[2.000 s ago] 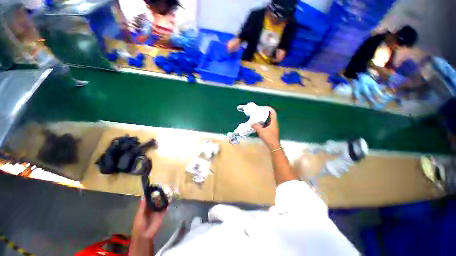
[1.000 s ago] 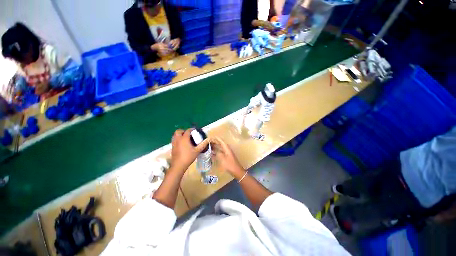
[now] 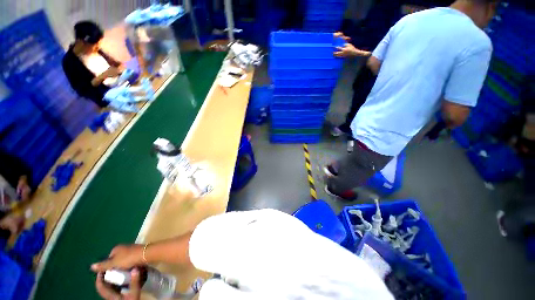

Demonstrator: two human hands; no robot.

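Note:
A white-grey figure body with a black band and a pale block at its upper end lies at the lower left. My left hand is around the banded end, partly cut off by the bottom edge. My right hand is on the far side of the same end, fingers curled over the band. The band is mostly hidden by my fingers. Another figure body with a black band stands tilted in view on the bench beside the green conveyor.
The tan bench runs away beside the green conveyor. A pale heap lies at its far end. Stacked blue bins and a person in light blue are right. A blue bin of grey-white parts is lower right. Workers sit opposite.
The view has swung right, so the held figure and both hands now appear at the lower left. The black part heap has left view; the floor bins have come in.

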